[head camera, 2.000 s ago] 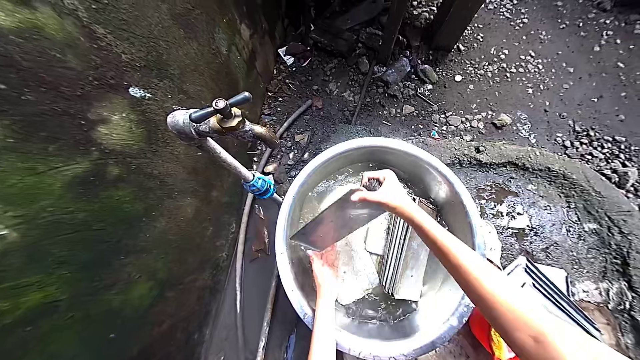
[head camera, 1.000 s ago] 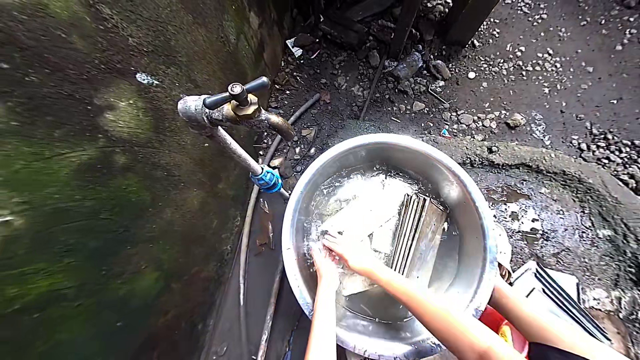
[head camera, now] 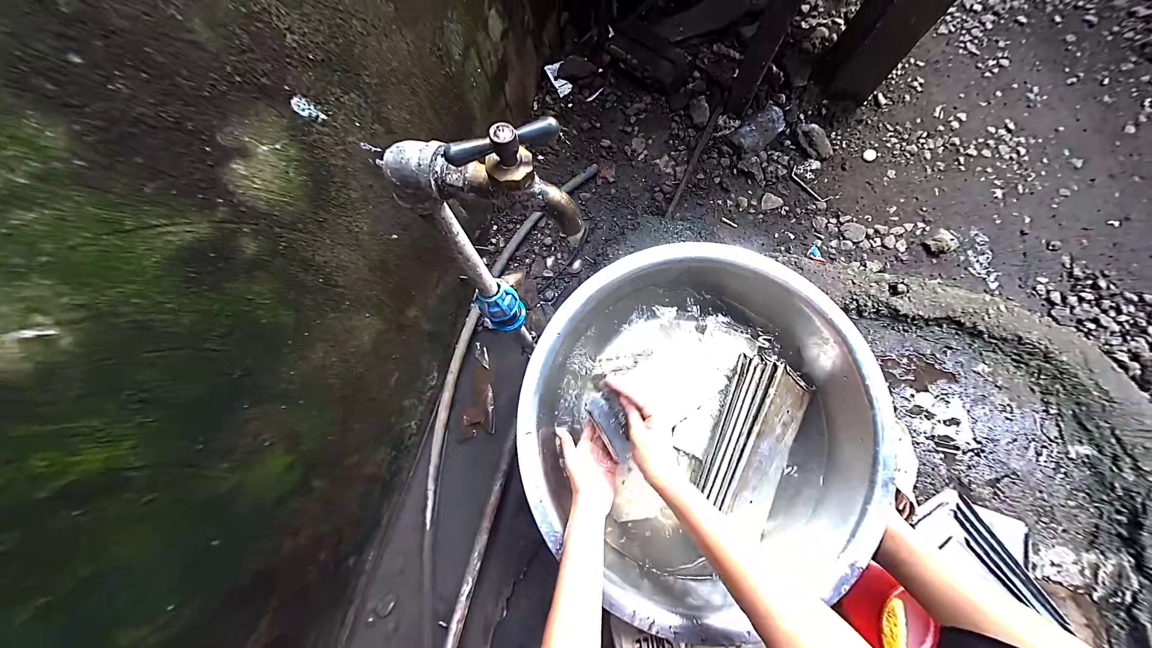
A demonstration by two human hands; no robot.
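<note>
A wide metal basin (head camera: 850, 342) of water holds a stack of flat rectangular panels (head camera: 760, 432), leaning side by side, and pale flat pieces under the bright glare. Above the water, left of the stack, my left hand (head camera: 591, 466) cups a small dark grey object (head camera: 608, 425) from the lower left. Against its right side lie the fingers of my right hand (head camera: 644, 436). What the object is cannot be told; the hands partly hide it. Some panels are partly under water or lost in reflection.
A tap (head camera: 508, 166) with a blue pipe fitting (head camera: 502, 308) stands left of the basin by a mossy wall (head camera: 180, 360). Hoses (head camera: 447, 396) run along the ground. At lower right are a red container (head camera: 868, 603), more panels (head camera: 990, 549) and a person's bare limb (head camera: 954, 576).
Two seconds ago both hands held a large flat panel above the basin; it is no longer held up. The hands went down to the water's left side and now have the small grey object between them.
</note>
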